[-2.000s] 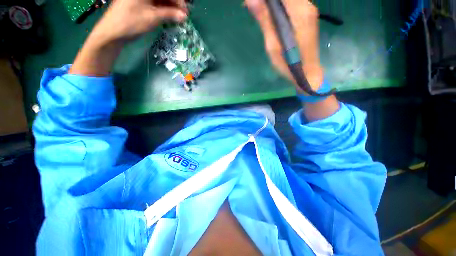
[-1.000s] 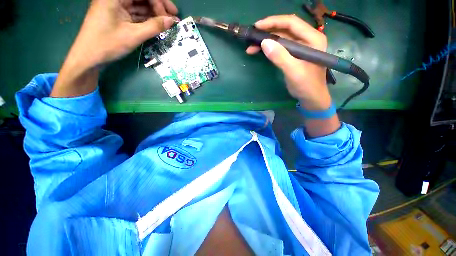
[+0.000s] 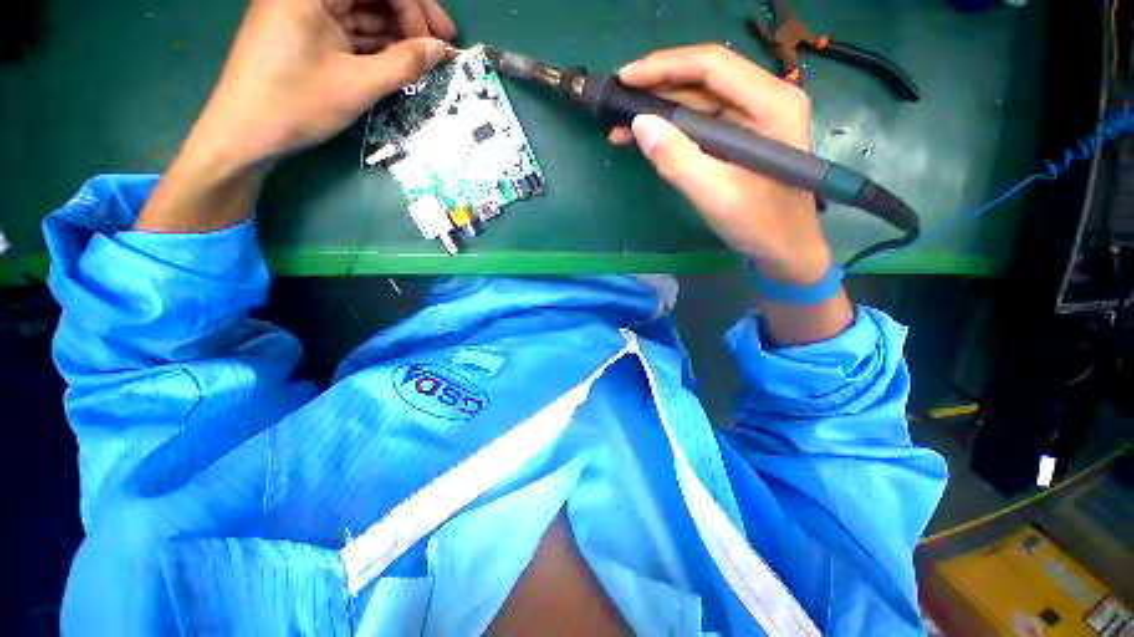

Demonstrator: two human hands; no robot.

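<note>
The circuit board (image 3: 479, 143) lies on the green mat in front of me, chip side up, with white and yellow connectors along its near edge. My right hand (image 3: 734, 149) holds the soldering iron (image 3: 759, 152) like a pen; its metal tip points left to the board's far corner. My left hand (image 3: 326, 77) is at the board's far left edge, thumb and fingertips pinched together at that same corner. A thin strand seems to show at the fingertips, but it is too small to be sure. The fingers hide part of the board's edge.
Open side cutters (image 3: 827, 50) with orange-red and black handles lie on the mat (image 3: 622, 237) beyond my right hand. A coiled blue cord (image 3: 1057, 159) runs at the right, near a dark tray (image 3: 1094, 237). A yellow box (image 3: 1032, 585) is at the lower right.
Two seconds ago the iron was raised and blurred; its tip has since come down to the board's far corner. Over the last second, hands and board have barely shifted.
</note>
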